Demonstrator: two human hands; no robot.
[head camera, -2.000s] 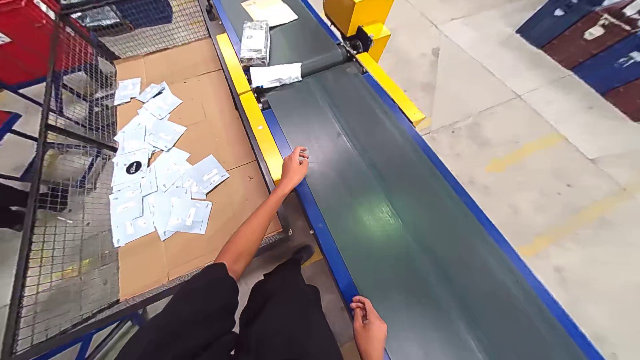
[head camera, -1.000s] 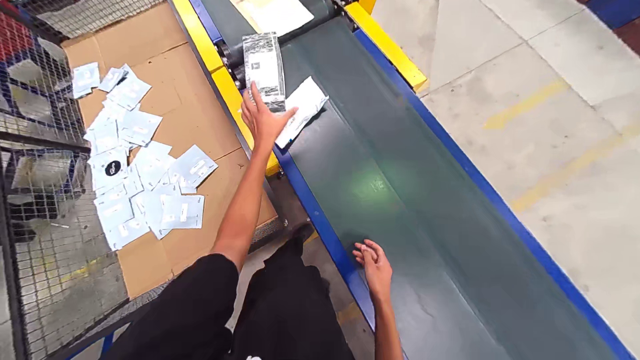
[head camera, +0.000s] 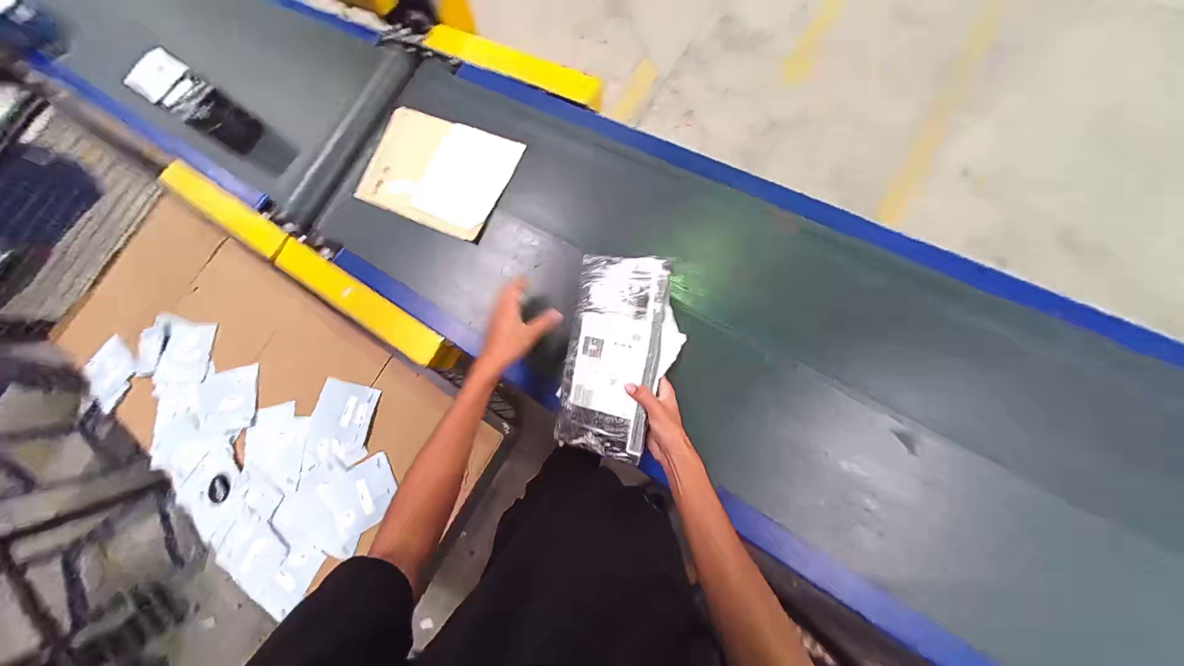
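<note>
My right hand grips the lower right edge of a parcel in clear plastic wrap with a white label, thumb on top. Behind that parcel, a white packet sticks out on its right side. To the left of the parcel my left hand is empty and blurred, fingers apart, over the near edge of the conveyor belt. Up the belt lies a tan envelope with a white sheet or label on it.
Beyond the roller, a white and black package lies on another belt section. Yellow guards and blue rails edge the conveyor. At left, many pale packets lie on cardboard beside blurred wire mesh.
The wrapped parcel, under my left hand a second ago, is now in my right hand, nearer my body. My left hand has come off it. The view has turned strongly.
</note>
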